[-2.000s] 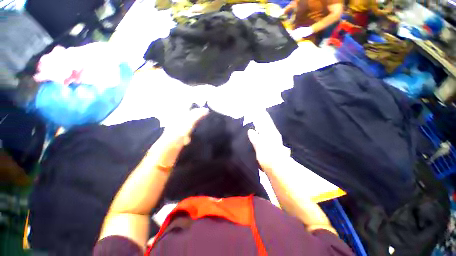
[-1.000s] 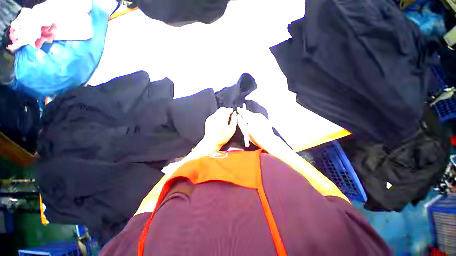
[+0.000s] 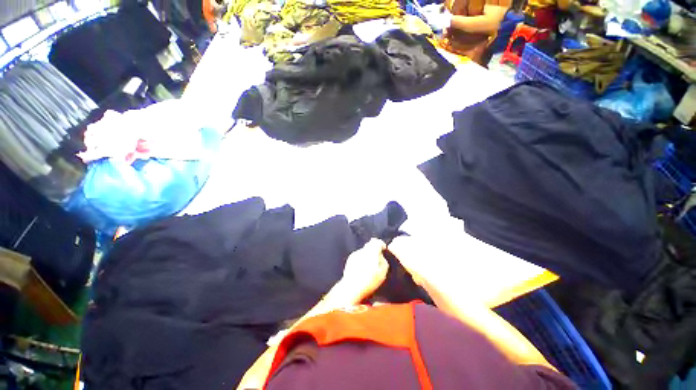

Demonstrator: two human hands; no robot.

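Observation:
A navy garment (image 3: pixel 381 221) lies at the table's near edge in front of my body, with a rounded fold of its cloth standing up just beyond my fingers. My left hand (image 3: pixel 368 268) is closed on its edge. My right hand (image 3: pixel 406 255) is beside it, fingertips close together at the same cloth; it is washed out by glare, and whether it also holds a tool cannot be seen. Part of the garment hangs dark between my forearms.
A navy pile (image 3: pixel 191 289) lies at left, a taller navy pile (image 3: pixel 549 167) at right. A black heap (image 3: pixel 328 91) is at the far side. A light-blue bag (image 3: pixel 145 187) is far left. A blue crate (image 3: pixel 553 335) is below the table's right corner. A person (image 3: pixel 473 27) is beyond.
The view has tilted up, so the far heap and another person show again. My hands stay together at the garment; the slim pale object seen at my right hand is no longer visible.

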